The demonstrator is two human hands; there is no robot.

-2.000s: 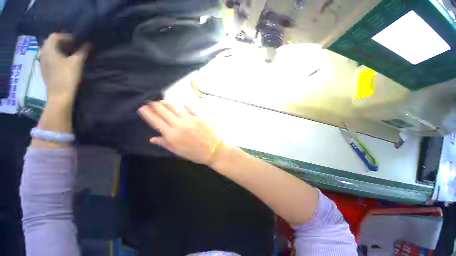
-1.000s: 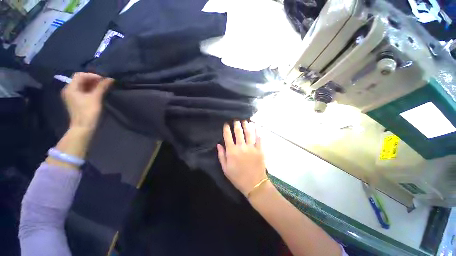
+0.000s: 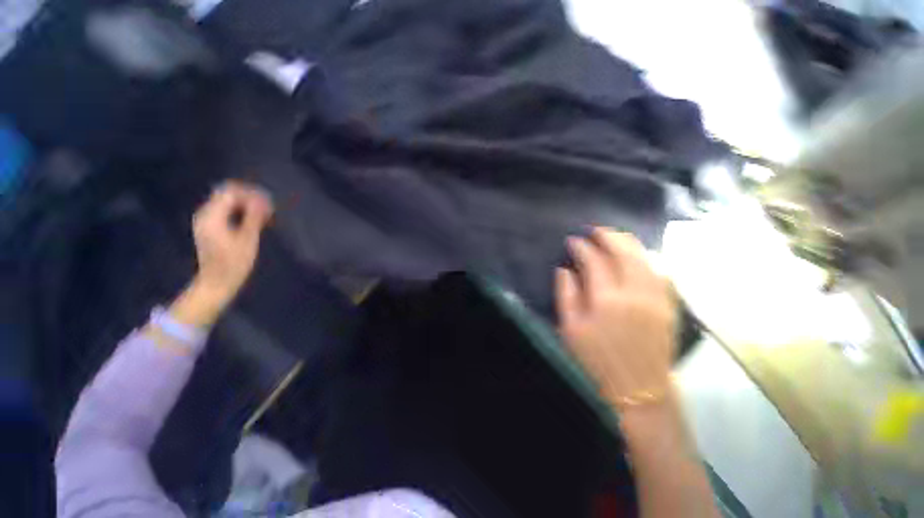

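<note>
The black cloth, bunched and folded, spreads across the upper middle and reaches the sewing machine head at the right. My right hand is at the cloth's right part, with fingers curled onto it beside the bright machine bed. My left hand is at the left, fingers and thumb drawn together at the edge of dark cloth. Blur hides whether it pinches any. A small white piece lies above it. The needle area is blurred and in glare.
The table's green front edge runs diagonally below the cloth. A yellow sticker is on the machine at the right. A dark crumpled item lies behind the machine. Dark cloth fills the left side.
The view has swung left, so the machine sits farther right. My right hand's fingers have gone from flat to curled on the cloth. My left hand's fingers stay drawn together.
</note>
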